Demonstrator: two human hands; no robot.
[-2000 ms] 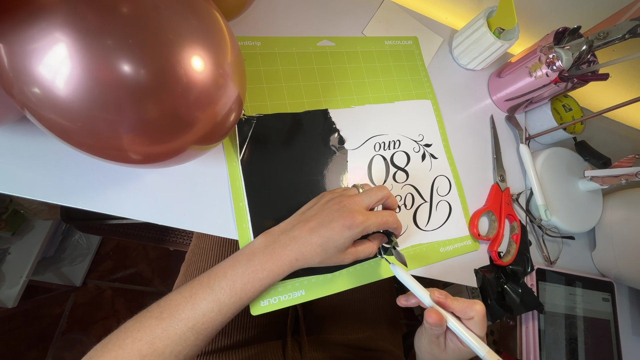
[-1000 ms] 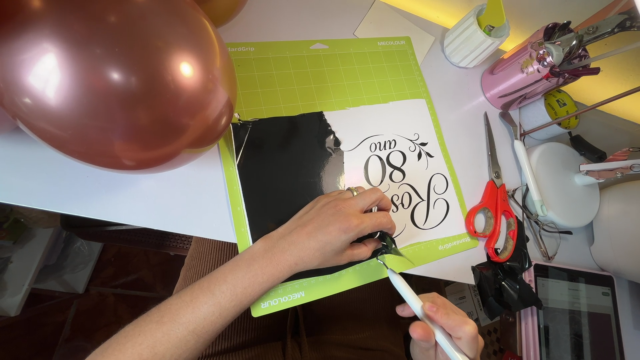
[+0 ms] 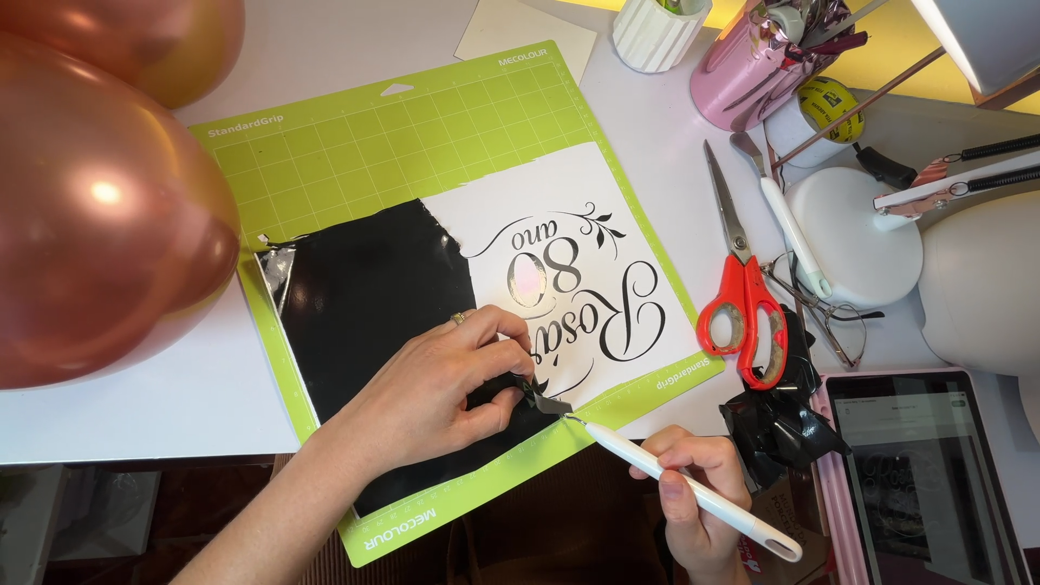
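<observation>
A green gridded cutting mat (image 3: 349,138) lies tilted on the table and overhangs its front edge. Stuck on it is a white sheet (image 3: 520,183) with black vinyl lettering and a leafy flourish; black vinyl (image 3: 366,284) still covers the left part. My left hand (image 3: 455,390) rests on this vinyl and pinches a peeled, curled piece of it between thumb and fingers. My right hand (image 3: 703,496) holds a white-handled weeding tool (image 3: 691,487), whose metal hook touches or nearly touches the loose vinyl at the mat's lower edge.
Pinkish metallic balloons (image 3: 106,219) cover the left side. Right of the mat lie red-handled scissors (image 3: 743,301), crumpled black vinyl scraps (image 3: 776,414), eyeglasses (image 3: 837,317), a white-handled spatula (image 3: 792,227) and a tablet (image 3: 918,479). Behind stand a pink tool cup (image 3: 735,69), a white ribbed pot (image 3: 658,32) and a lamp base (image 3: 861,236).
The mat has turned a little, with its lower left corner now nearer the front. Both hands have stayed close together at the loose vinyl, the tool still in my right hand.
</observation>
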